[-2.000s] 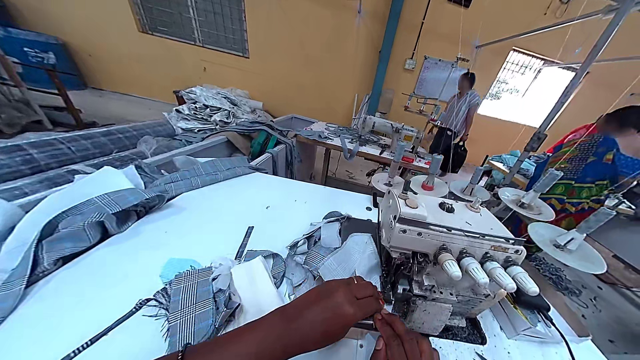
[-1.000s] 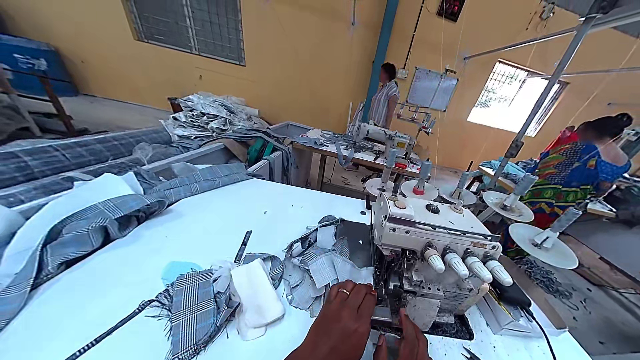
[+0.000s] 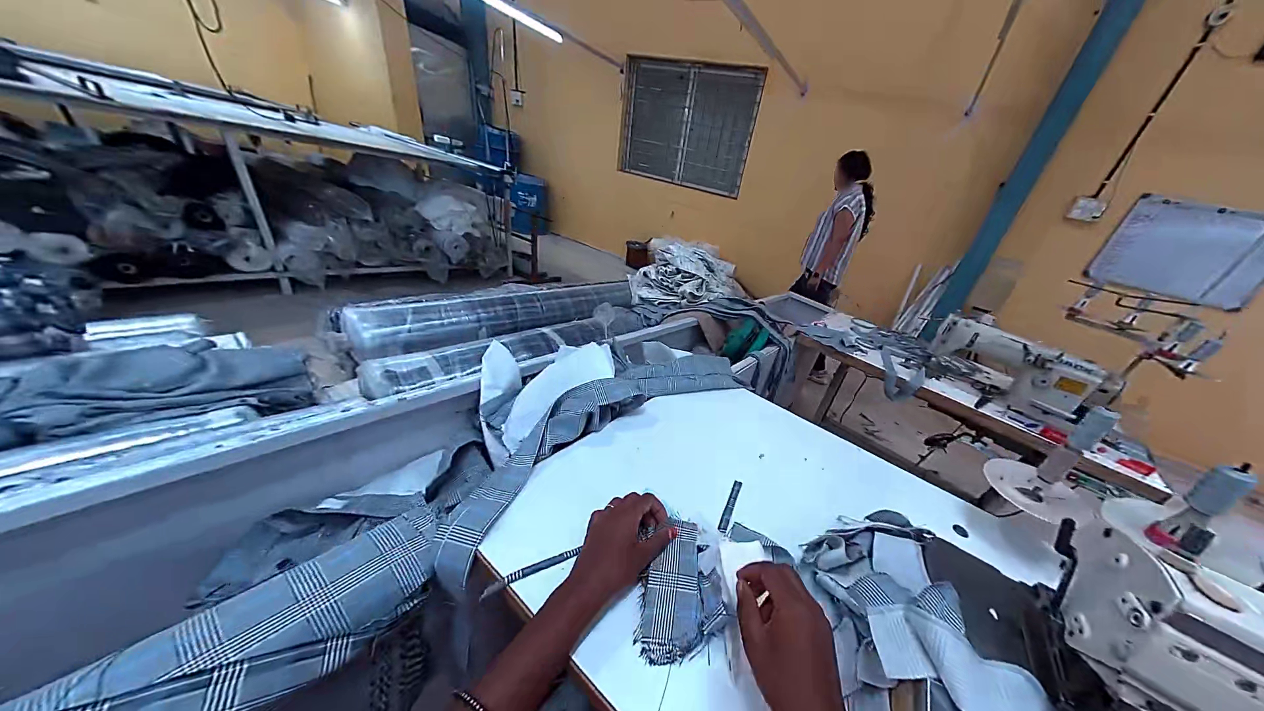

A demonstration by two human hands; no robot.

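My left hand (image 3: 624, 541) rests on the white table, its fingers pinching the upper left edge of a frayed grey plaid fabric piece (image 3: 673, 592). To its right, my right hand (image 3: 780, 632) has its fingers closed on a folded white cloth piece (image 3: 739, 565). Between the hands lie more plaid scraps. A narrow dark plaid strip (image 3: 729, 506) lies just beyond them, and another strip (image 3: 538, 566) runs left from beneath my left hand. A heap of grey and white cut pieces (image 3: 889, 592) sits right of my right hand, beside the overlock sewing machine (image 3: 1126, 592).
Long plaid fabric (image 3: 326, 602) hangs over the table's left side. Wrapped fabric rolls (image 3: 474, 321) lie beyond a grey bin wall. At the right stand thread cones (image 3: 1224, 486) and another sewing machine (image 3: 1037, 365). A person (image 3: 834, 232) stands near the far wall.
Both hands have moved left from the overlock machine to the plaid and white pieces on the table. The view has swung left. The standing person now faces left.
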